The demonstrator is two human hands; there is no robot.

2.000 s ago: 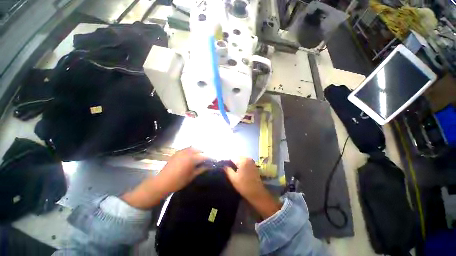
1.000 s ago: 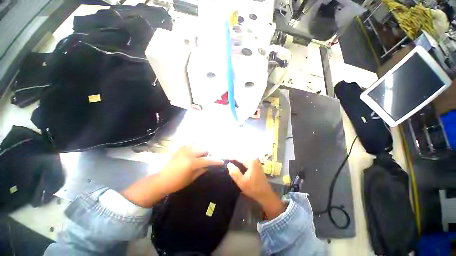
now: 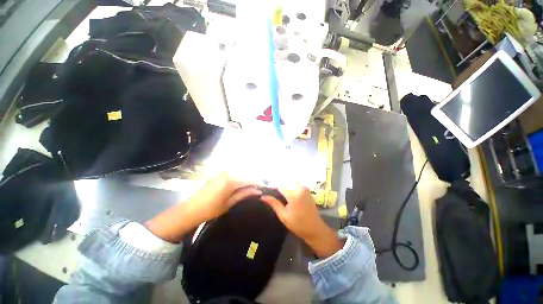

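A black rounded bag panel (image 3: pixel 229 255) with a small yellow label (image 3: pixel 252 250) hangs toward me from the front of the sewing area. My left hand (image 3: pixel 217 199) holds its top edge from the left. My right hand (image 3: pixel 296 212) holds the same edge from the right, the fingertips of both hands close together. The white sewing machine head (image 3: pixel 262 71), with a blue tube (image 3: pixel 274 83) down its front, stands just beyond my hands. The lamp glare (image 3: pixel 256 160) hides the needle and the stitching.
A heap of black bag bodies (image 3: pixel 119 142) lies at left, with another black piece (image 3: pixel 36 199) nearer. A yellow-edged frame (image 3: pixel 325 160) is right of the needle area. A black cord (image 3: pixel 398 228) loops on the grey plate (image 3: pixel 381 160). Black pouches (image 3: pixel 464 237) and a tablet (image 3: pixel 485 98) are far right.
Since two seconds ago the view has shifted, so the machine head stands further right and higher. Both hands still hold the panel's top edge, with small finger shifts; the panel has turned slightly.
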